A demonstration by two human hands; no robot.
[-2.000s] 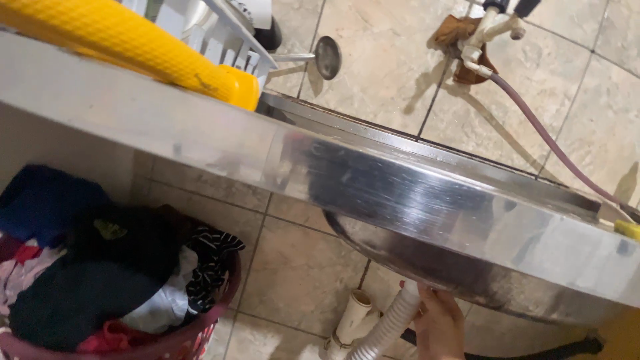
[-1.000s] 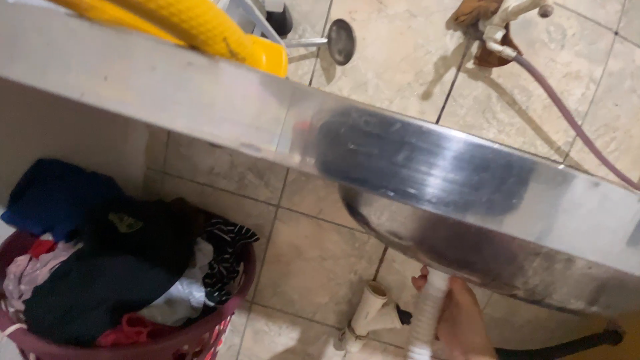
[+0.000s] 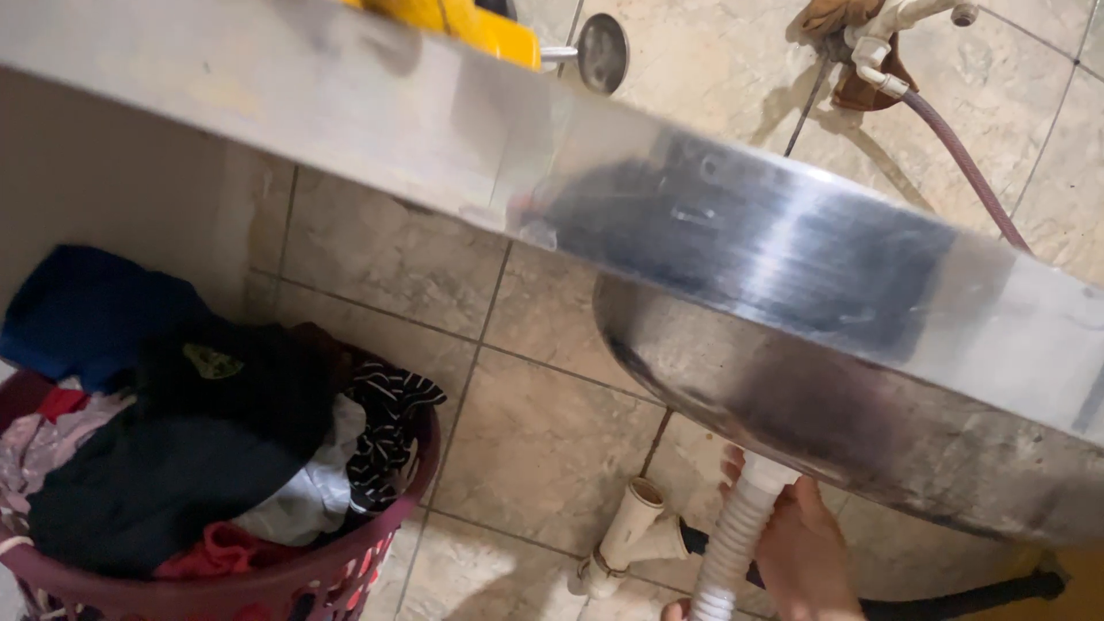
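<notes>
A white corrugated drain hose [image 3: 733,535] hangs from the underside of a stainless steel sink bowl [image 3: 776,388]. My right hand [image 3: 802,543] is wrapped round the hose's top fitting, right below the bowl, with fingertips showing on the far side. At the bottom edge of the view a fingertip, seemingly of my left hand [image 3: 675,611], lies against the lower hose; the rest of that hand is out of view. A white branched drain pipe [image 3: 630,526] with an open upper end stands left of the hose, and a black hose [image 3: 966,595] runs behind my right hand.
The steel sink's front edge [image 3: 517,155] crosses the view. A maroon laundry basket [image 3: 423,483] full of clothes [image 3: 190,431] stands at lower left. Above the sink edge are a wall tap [image 3: 871,52] with a reddish hose [image 3: 975,172], a yellow object [image 3: 483,34] and a round metal piece [image 3: 603,53].
My right hand stays at the hose's top under the bowl. A fingertip has come into view beside the lower hose. The view has shifted somewhat.
</notes>
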